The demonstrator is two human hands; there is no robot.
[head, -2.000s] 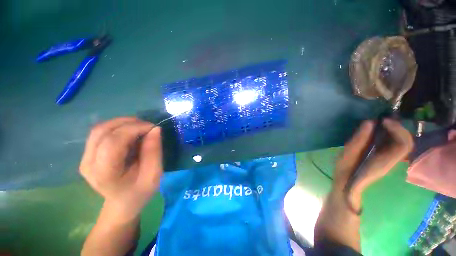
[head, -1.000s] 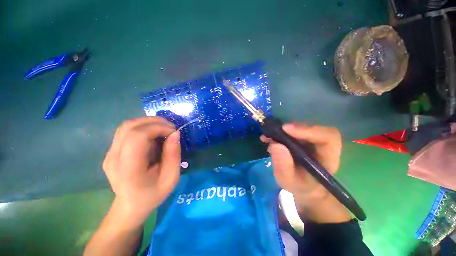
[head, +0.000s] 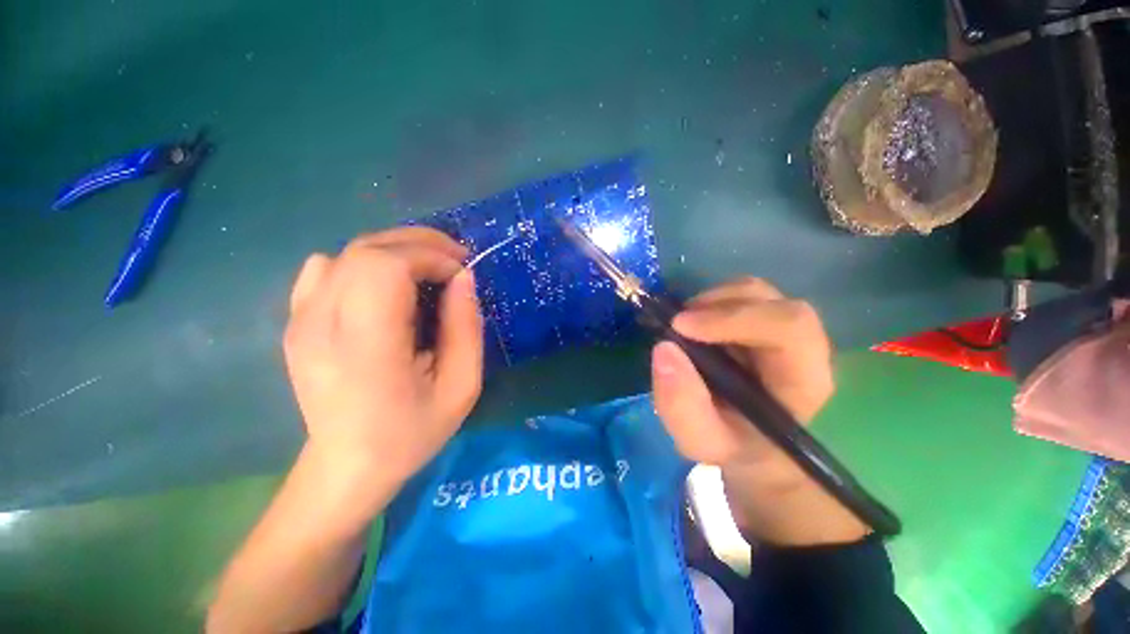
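Observation:
A blue circuit board (head: 545,291) lies on the dark green mat with its flat, white-printed side up. My left hand (head: 384,341) covers the board's left part and pinches a thin solder wire (head: 492,247) between thumb and fingertips; the wire's end is over the board's upper middle. My right hand (head: 744,378) holds a soldering iron (head: 775,427) like a pen, its tip over the board's upper middle, a little right of the wire's end. Whether the tip touches the board I cannot tell.
Blue-handled cutters (head: 149,242) lie open at the left. A crusty tan pot (head: 917,149) stands at the right beside a black block (head: 1022,149). A red piece (head: 948,347) and pink cloth (head: 1081,399) are at the right edge. My blue apron (head: 533,533) is below the mat's edge.
The right hand has brought the iron from the right side to over the board. The left hand has moved right and up, bringing the solder wire close to the iron's tip.

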